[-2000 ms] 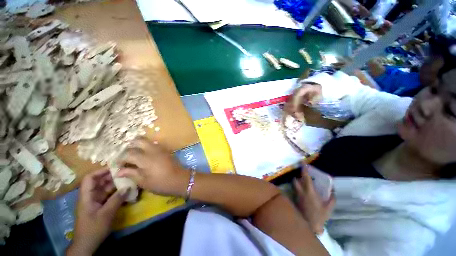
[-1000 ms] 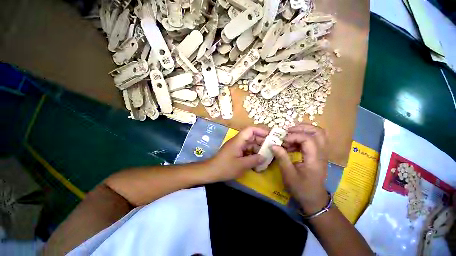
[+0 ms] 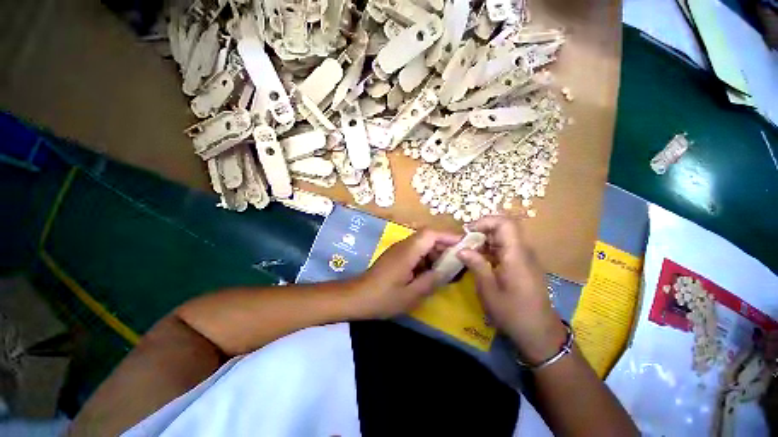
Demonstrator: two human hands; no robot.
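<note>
A beige housing [image 3: 461, 253] is held between both hands above the grey and yellow printed carton [image 3: 350, 241]. My left hand [image 3: 409, 271] grips its lower left end. My right hand [image 3: 512, 286], with a bracelet at the wrist, has thumb and fingers on its upper right end. Whether a small disc is at the fingertips cannot be told. A large heap of beige housings [image 3: 320, 81], many with dark holes, lies beyond the hands. A loose pile of tiny beige discs [image 3: 486, 186] lies just beyond my right hand.
Brown cardboard [image 3: 589, 154] lies under the heap. One beige piece [image 3: 670, 154] lies on the green surface [image 3: 640, 94] at right. A white sheet with a red panel [image 3: 674, 230] at far right bears small beige pieces. Pale papers [image 3: 721, 47] lie at the upper right.
The view has swung from the neighbour at right down to my own work. In the last second the held housing has turned in my fingers, and a beige piece has appeared on the green surface.
</note>
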